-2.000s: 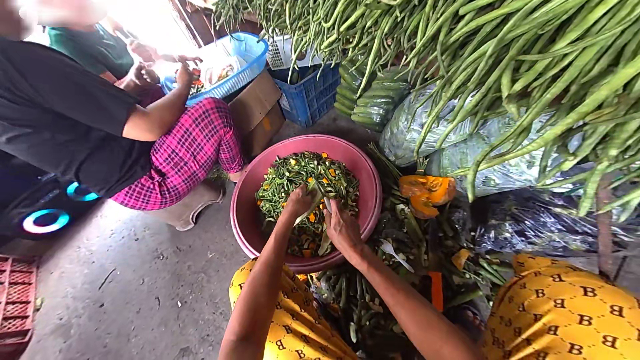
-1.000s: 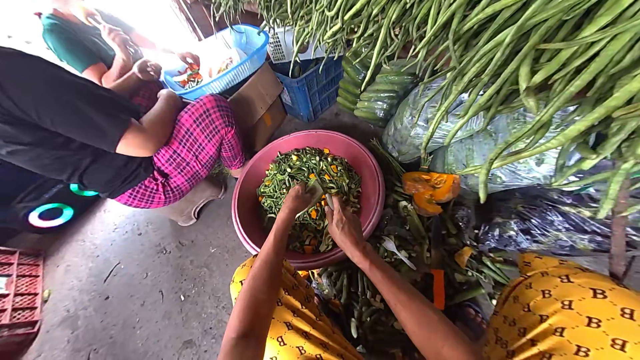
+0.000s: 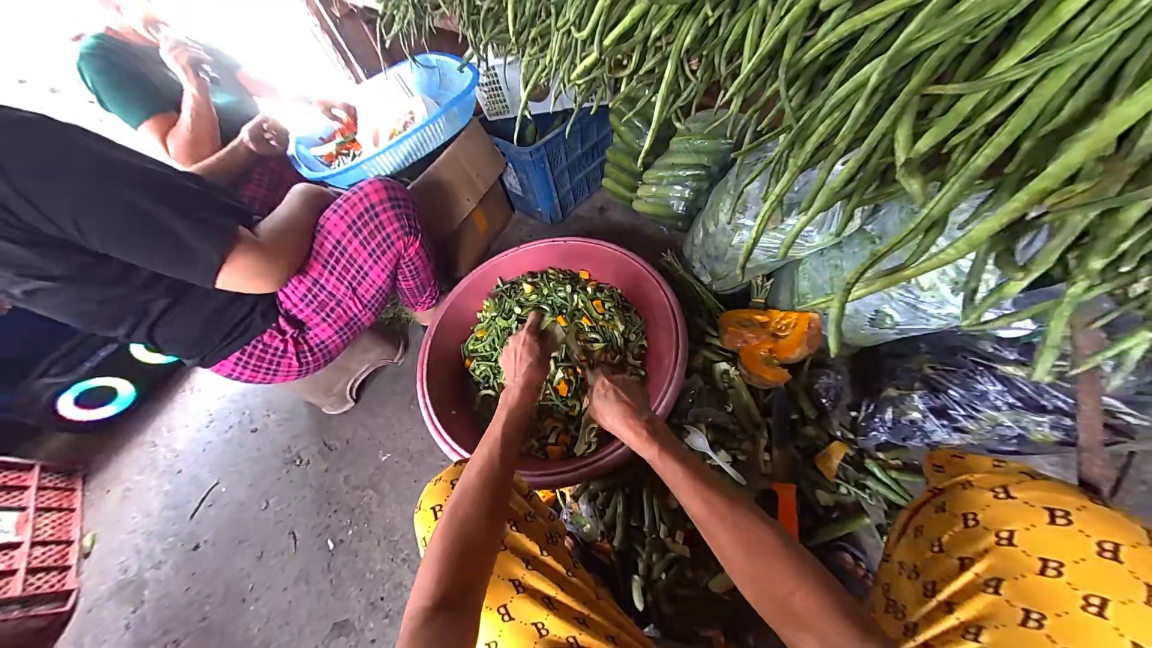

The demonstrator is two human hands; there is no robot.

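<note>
A round pink plastic basin [image 3: 441,360] stands before my knees, filled with chopped green vegetables [image 3: 504,315] mixed with orange squash cubes [image 3: 563,387]. My left hand [image 3: 526,355] is over the left-middle of the pile, fingers pointing into it; a pale green piece shows by its fingertips, but its grip is unclear. My right hand [image 3: 619,399] reaches down into the right side of the pile, its fingertips hidden among the pieces. Right of the basin lie cut pieces of orange squash [image 3: 769,342] and a white plastic spoon [image 3: 711,453].
Long green beans [image 3: 945,135] hang over the upper right, above plastic bags [image 3: 765,216] of vegetables. A blue crate [image 3: 562,166] and cardboard box [image 3: 454,180] stand behind the basin. Two people sit at the left by a light-blue basket [image 3: 405,148]. A red crate [image 3: 40,531] is lower left.
My hands were close together over the pile; now they are farther apart and my right hand is lower in it. The person in green has raised one hand toward the face.
</note>
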